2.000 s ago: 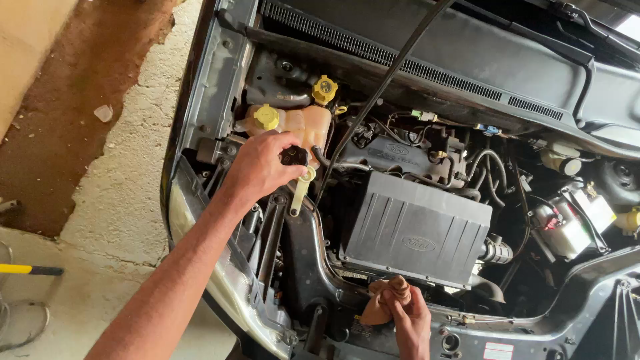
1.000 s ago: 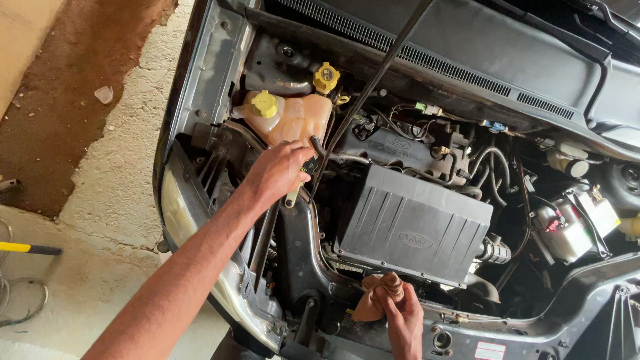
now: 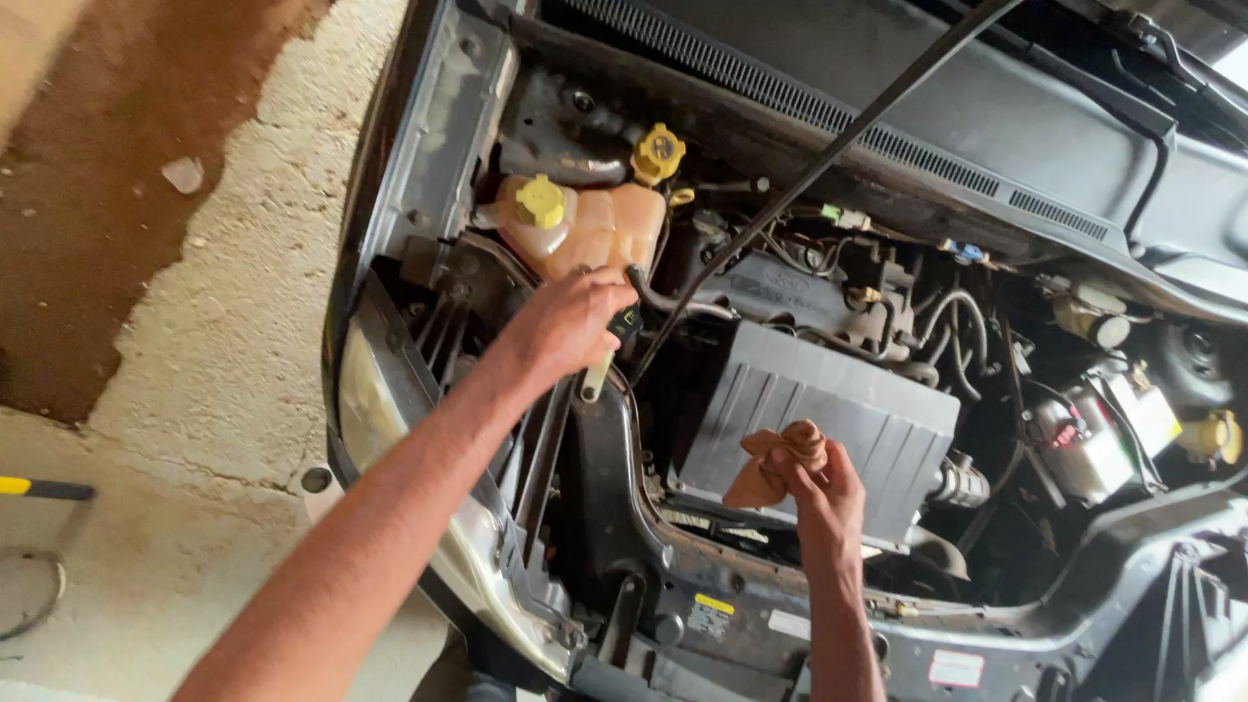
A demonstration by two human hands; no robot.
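Note:
My left hand (image 3: 575, 322) grips a black cap (image 3: 625, 322) over the mouth of a pale filler neck (image 3: 598, 375), just in front of the orange-tinted plastic coolant reservoir (image 3: 595, 229). That reservoir carries a yellow cap (image 3: 540, 201); another yellow cap (image 3: 659, 153) stands behind it. Between the thumb and fingers of my right hand (image 3: 824, 478) is a bunched brown cloth (image 3: 775, 463), held above the front of the black air filter housing (image 3: 829, 419). My left fingers hide part of the black cap.
A thin hood prop rod (image 3: 829, 146) crosses diagonally over the bay. The engine cover (image 3: 770, 288), hoses and a battery (image 3: 1092, 439) lie to the right. The headlight (image 3: 390, 409) and front crossmember (image 3: 741, 595) border the near side. A yellow-and-black handle (image 3: 44, 487) lies at far left.
My left hand has brought the black cap down onto the filler neck, beside which it was held two seconds ago. My right hand has risen with the cloth over the air filter housing.

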